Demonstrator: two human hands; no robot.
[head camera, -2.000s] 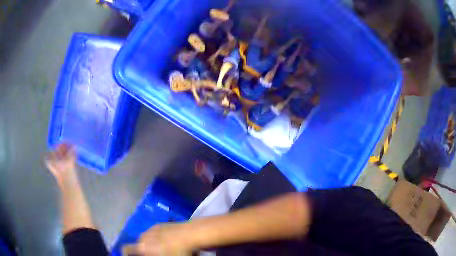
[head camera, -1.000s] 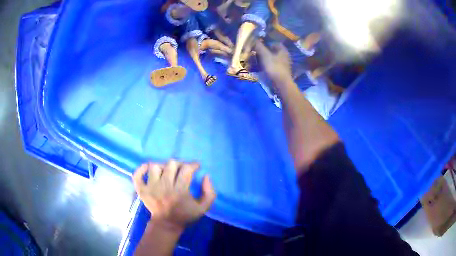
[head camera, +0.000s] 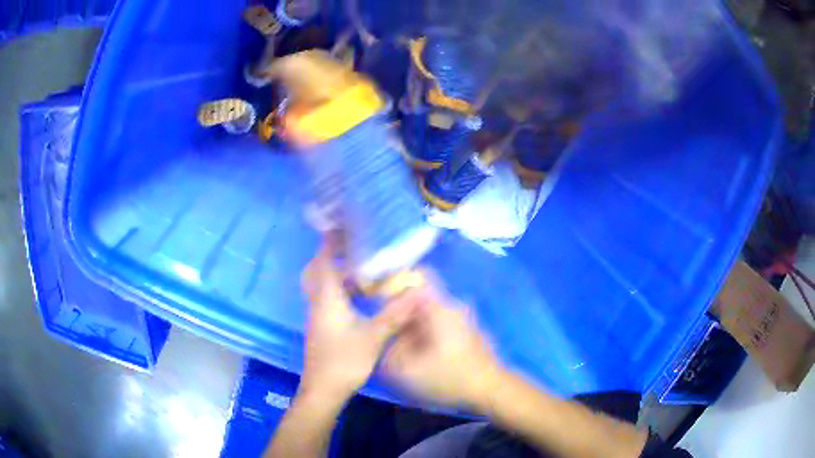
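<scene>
A figure lower body (head camera: 366, 179) is held up over the near part of the deep bin (head camera: 223, 335), its orange sash and tan waist end pointing away from me and its blue shorts towards me. My left hand (head camera: 344, 331) is at the pale cuffs, on the left side. My right hand (head camera: 438, 344) is closed round the leg end beside it. Both hands and the part are blurred, and the fingers hide the feet. More leg parts (head camera: 456, 170) lie jumbled in the bin, with a white sheet (head camera: 491, 210) under them.
A shallow blue crate (head camera: 67, 241) stands at the left of the bin. Another blue crate with a white label (head camera: 259, 402) is below the near rim. A cardboard box (head camera: 768, 326) is at the right. Another blue container (head camera: 54, 22) shows at the top left.
My right hand has come back from the pile with a figure lower body. My left hand has left the bin's rim and joined it at the part.
</scene>
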